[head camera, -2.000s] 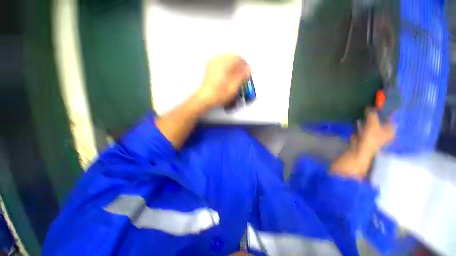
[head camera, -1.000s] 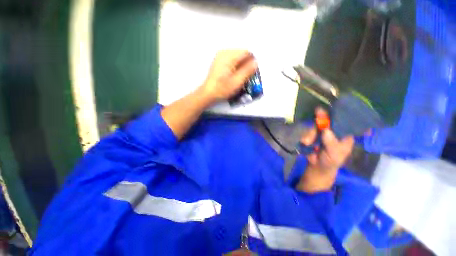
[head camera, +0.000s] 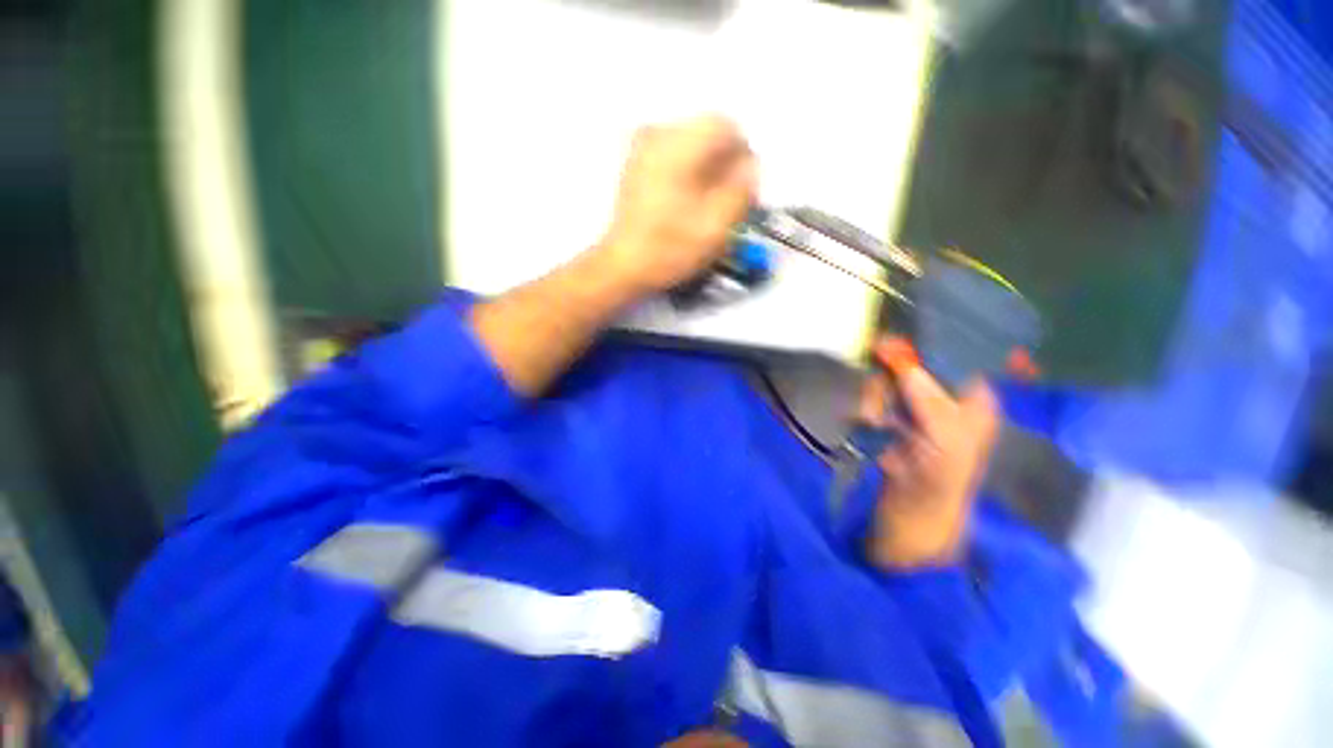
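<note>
My left hand (head camera: 680, 205) is over the white work sheet (head camera: 541, 146), fingers bent down on a dark housing (head camera: 712, 288) near the sheet's front edge. A bright blue piece (head camera: 752, 262) shows at the housing's right end. My right hand (head camera: 933, 446) holds the soldering gun (head camera: 972, 317) by its grip, with the orange trigger at the fingers. The gun's long metal tip and thin guide point left and reach the housing beside the blue piece. Blur and my left fingers hide the exact contact and any wires.
A green bench surface (head camera: 1045, 219) lies right of the sheet, with a blurred dark item on it. A blue mesh crate (head camera: 1243, 292) stands at the far right. A white object (head camera: 1184, 585) is at lower right. A cream edge (head camera: 205, 190) runs along the left. A black cord hangs below the gun.
My right hand has brought the gun left from beside the crate, and its tip now reaches the housing. My left hand stays on the housing.
</note>
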